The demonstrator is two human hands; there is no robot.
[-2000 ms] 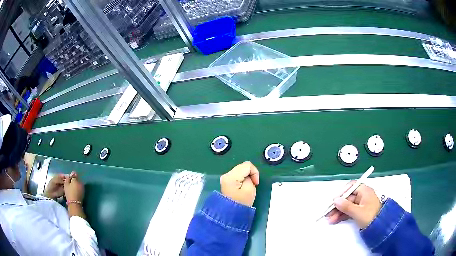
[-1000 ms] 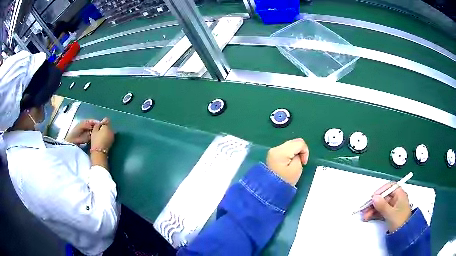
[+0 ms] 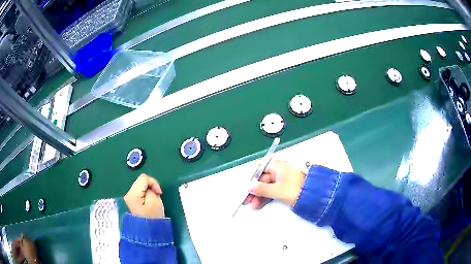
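Observation:
My right hand point(image 3: 273, 185) holds slim tweezers point(image 3: 258, 172) like a pen over the white work sheet point(image 3: 222, 221). The tweezers' thin tip points down and left at the sheet; I cannot make out any piece at it. My left hand point(image 3: 144, 197) is a loose fist at the belt-side edge of the bench, left of the sheet, with nothing visible in it. Round speaker units lie spaced along the green conveyor belt point(image 3: 242, 150). One with a blue centre point(image 3: 191, 148) and one with a white centre point(image 3: 218, 137) lie nearly touching.
A strip of arcs point(image 3: 105, 232) lies left of my left sleeve. A neighbour's hand point(image 3: 25, 250) is at the lower left. A clear plastic tray point(image 3: 137, 77) and a blue bin point(image 3: 94, 54) are across the line. A container of dark round parts point(image 3: 457, 95) stands at the right. Metal posts rise at left.
The view has swung right, so the neighbouring worker is mostly out of it and the container at the right shows. Both hands keep their pose, the right still with the tweezers over the sheet.

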